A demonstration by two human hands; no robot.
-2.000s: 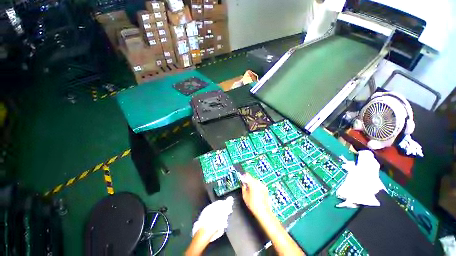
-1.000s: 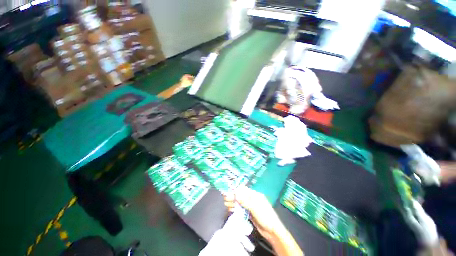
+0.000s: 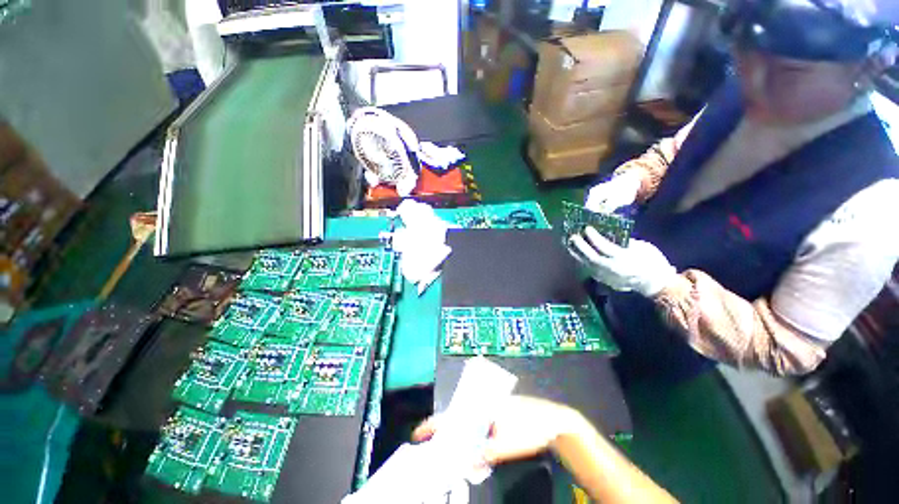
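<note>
My left hand, in a white glove, is at the bottom edge, partly cut off and blurred. My bare right hand is beside it, with its fingers around a pale white strip that points up and forward. The left glove meets the strip's lower end; whether it grips it cannot be told. Green circuit boards lie in rows on a black sheet at the left. Three joined green board sections lie on another black sheet ahead.
A coworker in white gloves stands at the right, holding a green board. A crumpled white cloth lies between the board groups. A conveyor, fan and cartons stand behind. A dark plate is at the left.
The view has swung right, bringing the coworker fully into view. My hands have come together with the strip between them. The board near my right hand earlier is no longer beside it.
</note>
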